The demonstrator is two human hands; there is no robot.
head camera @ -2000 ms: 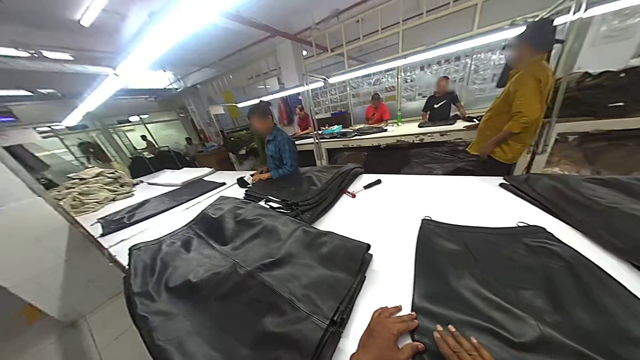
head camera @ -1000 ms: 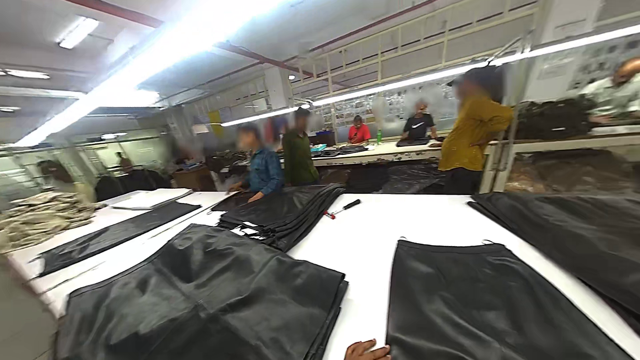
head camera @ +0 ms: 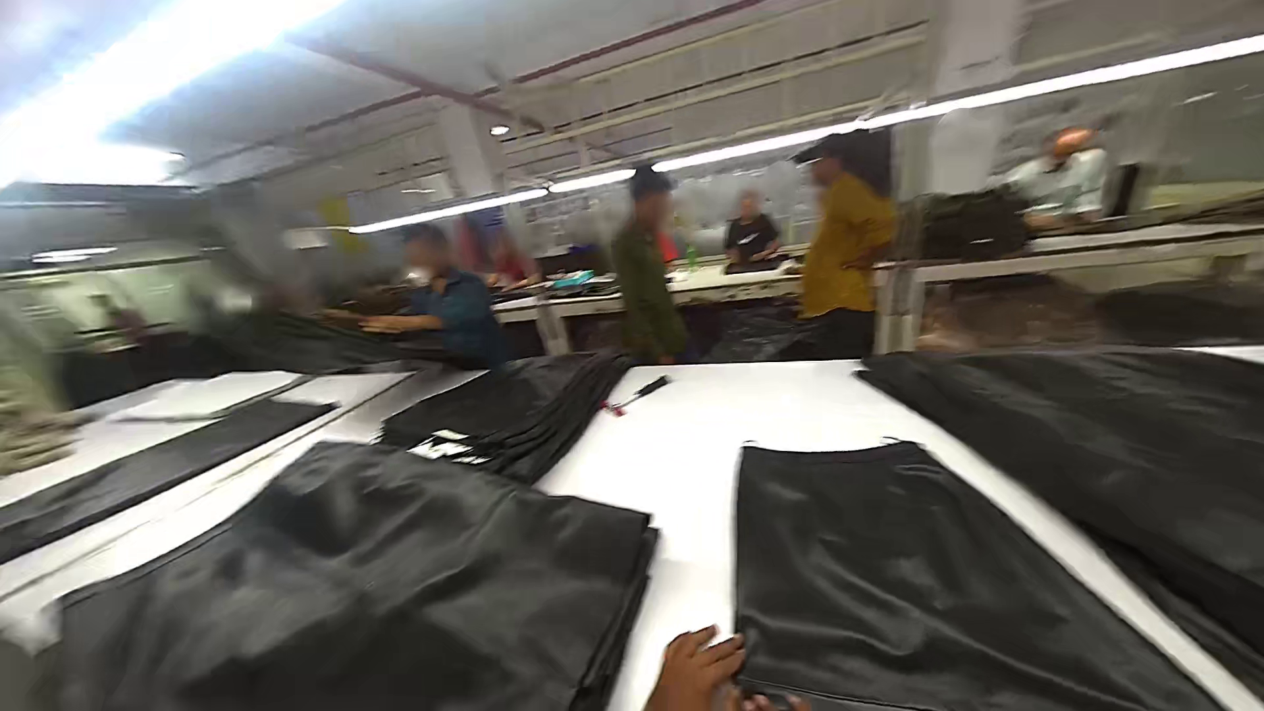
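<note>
A black leather-look skirt (head camera: 889,563) lies flat on the white table (head camera: 681,444). My left hand (head camera: 694,670) is at its lower left edge, fingers bent against the material; whether it pinches the edge is unclear. Of my right hand (head camera: 775,703) only fingertips show at the bottom edge of the view, by the skirt's lower edge. To the left lies a stack of similar black skirts (head camera: 395,583). Behind that is another black stack (head camera: 504,405) with white tags. A small tool with a black handle and red part (head camera: 637,395) lies beside it.
More black garments (head camera: 1106,454) lie along the right. A long black piece (head camera: 158,469) and a pale fabric pile (head camera: 35,434) are at the far left. Across the table, a person in blue (head camera: 459,316) handles dark material; a person in green (head camera: 647,286) and one in yellow (head camera: 844,247) stand nearby.
The person in blue has lifted dark material at the left. The person in green has moved to the right. Fingertips of my right hand show again, after being out of view one second ago.
</note>
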